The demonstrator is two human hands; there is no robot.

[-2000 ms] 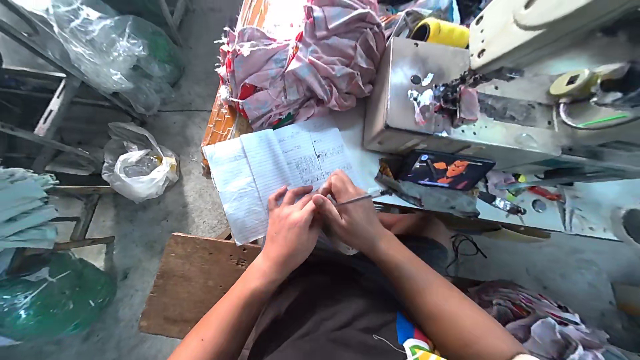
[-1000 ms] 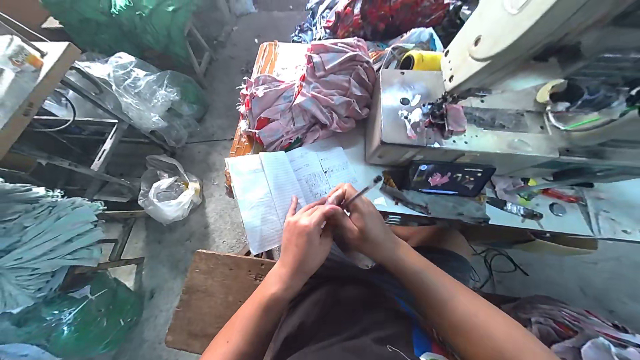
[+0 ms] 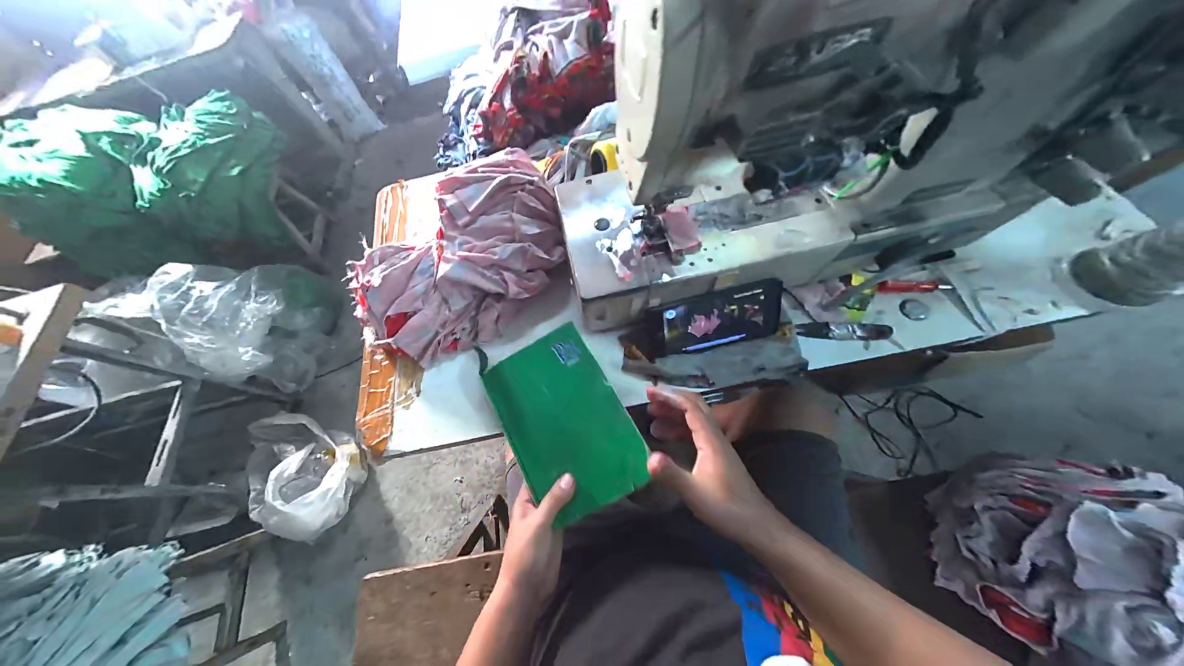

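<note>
A green-covered notebook, closed, is tilted over the front edge of the white table. My left hand grips its lower left corner, the thumb on the cover. Beside the notebook's lower right corner is my right hand, fingers apart and holding nothing; whether a fingertip touches the cover, I cannot tell. Behind the notebook lies a heap of pink and grey checked fabric. A phone with a lit screen leans against the base of an industrial sewing machine. No pen shows in either hand.
Scissors, a red-handled tool and a dark-handled tool lie on the table at right. A wooden bench is below. Plastic bags and green cloth bundles stand left; more fabric is piled at lower right.
The notebook lay open on the table under both hands and is now closed in my left hand. My right hand, which held a pen, has moved off to the right. The view has shifted.
</note>
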